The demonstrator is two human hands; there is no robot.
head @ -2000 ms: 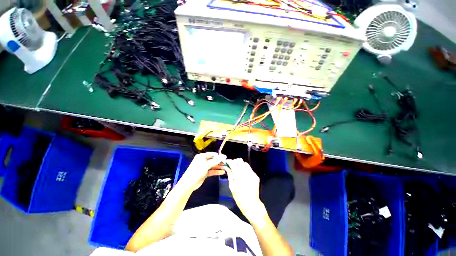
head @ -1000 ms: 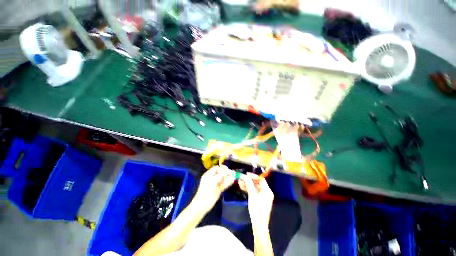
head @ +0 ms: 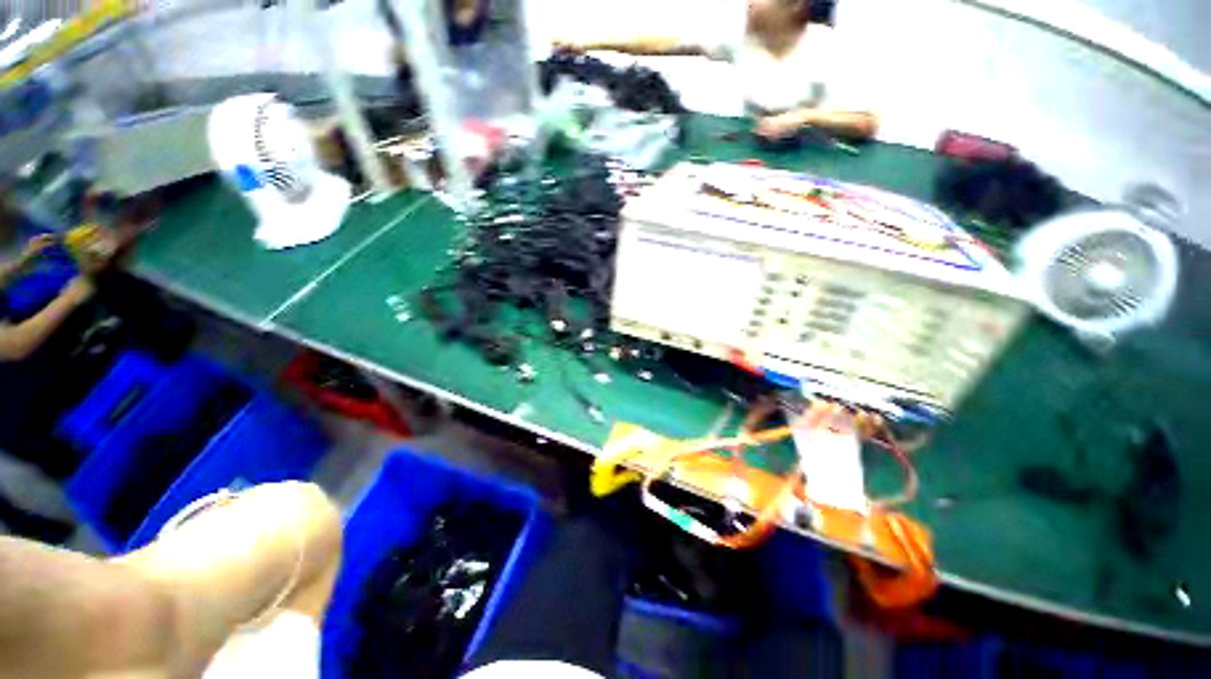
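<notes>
A bare arm, close and blurred, fills the lower left; no fingers can be made out, and neither of my hands shows. The green connector [head: 684,520] hangs on a pale lead in front of the orange-yellow fixture strip [head: 704,474], with no hand on it. Orange and red test leads [head: 906,467] loop from the front of the cream cable tester [head: 810,299]. A white card or label [head: 830,464] hangs among the leads. A black cable pile [head: 531,246] lies left of the tester.
White fans [head: 272,166] [head: 1102,272] stand on the green bench [head: 359,285]. A few black cords [head: 1149,491] lie right of the tester. A blue bin [head: 525,557] with cables is below the bench. A person [head: 784,80] is across it; another person's arm [head: 47,318] shows far left.
The view has swung left and up. Both hands have left the leads and the picture; the green connector is let go and hangs. A large bare arm now shows at lower left.
</notes>
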